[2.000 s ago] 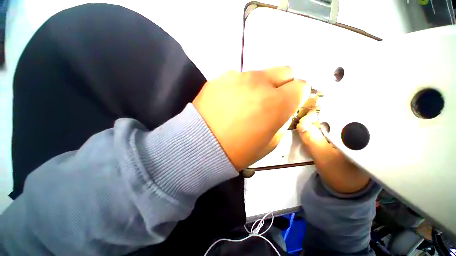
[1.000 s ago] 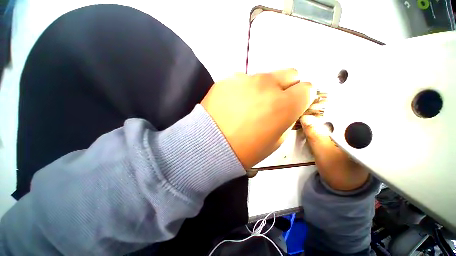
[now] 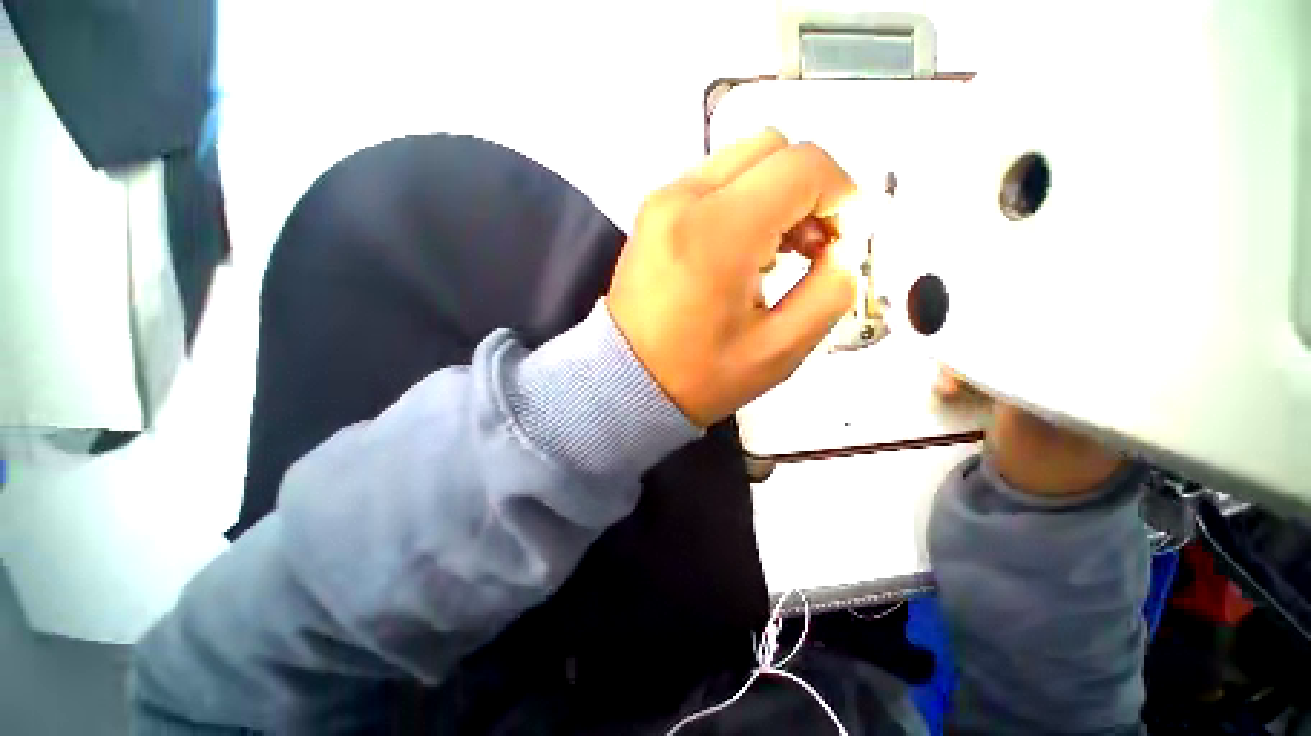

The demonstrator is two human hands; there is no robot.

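Note:
A black fabric panel [image 3: 417, 245] with a rounded end lies on the white table and runs under my left sleeve towards my lap. My left hand [image 3: 741, 273] is beside the needle area, thumb and fingers curled towards each other; glare hides whether thread or anything else is between the tips. The brass-coloured presser foot part [image 3: 871, 295] shows just right of my fingertips, above a small shiny needle plate [image 3: 860, 341]. My right hand [image 3: 1057, 449] is below the white machine head [image 3: 1150, 245], its fingers mostly hidden and blurred, so its grip cannot be seen.
Dark blue cloth [image 3: 122, 72] hangs over a pale surface at the upper left. A white earphone cord [image 3: 772, 669] hangs at my chest. A blue crate [image 3: 932, 647] is partly visible beside my right sleeve. Cables and red items are at the lower right.
The view has shifted, bringing in the left side. My hands have moved apart: the left has drawn back and curled, the right has moved away under the machine head. The presser foot area is uncovered.

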